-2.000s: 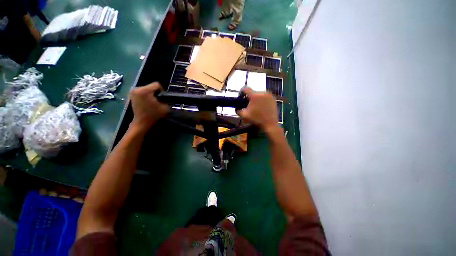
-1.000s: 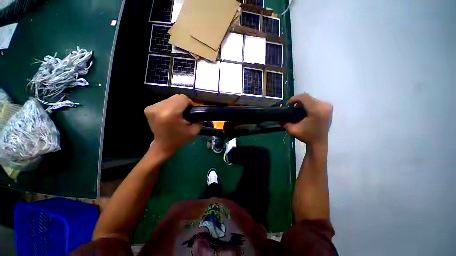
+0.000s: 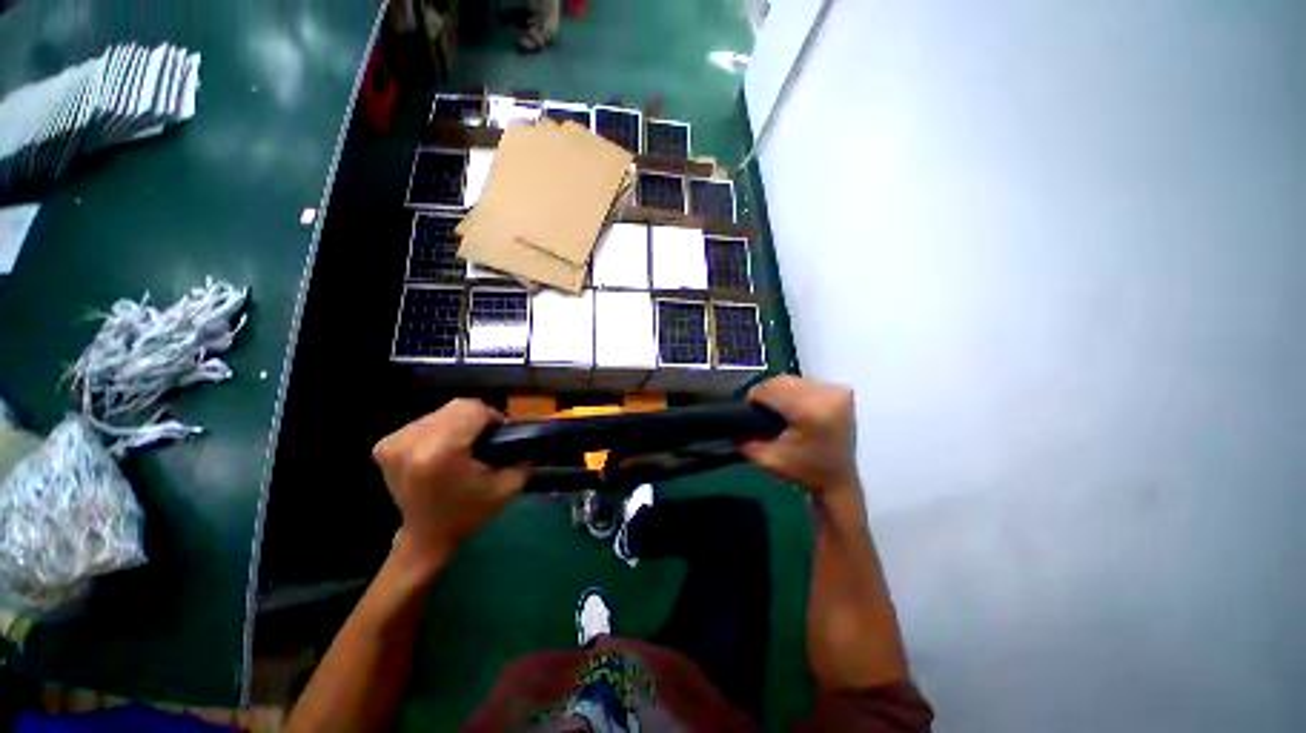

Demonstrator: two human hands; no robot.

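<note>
My left hand (image 3: 448, 476) and my right hand (image 3: 811, 435) are each closed around an end of the black pallet truck handle (image 3: 630, 431). The orange-yellow truck body (image 3: 597, 458) shows in part behind the handle. Beyond it lies a wide, low load of small solar panels (image 3: 434, 324) in rows, facing up. Some units are plain white (image 3: 625, 329). Loose brown cardboard sheets (image 3: 549, 205) lie on top of the load. The handle hides most of the truck, and the forks are not visible.
A green-topped bench (image 3: 215, 186) runs along the left, with tangled white cables (image 3: 153, 358), a bagged heap (image 3: 65, 518) and a stack of white pieces (image 3: 100, 108). A white wall (image 3: 1031, 358) stands close on the right. A person's foot (image 3: 536, 39) shows at the top.
Over two seconds the handle has come lower in view, and the load looks nearer. Since one second ago, more of the load's far end shows. Both hands have kept their hold.
</note>
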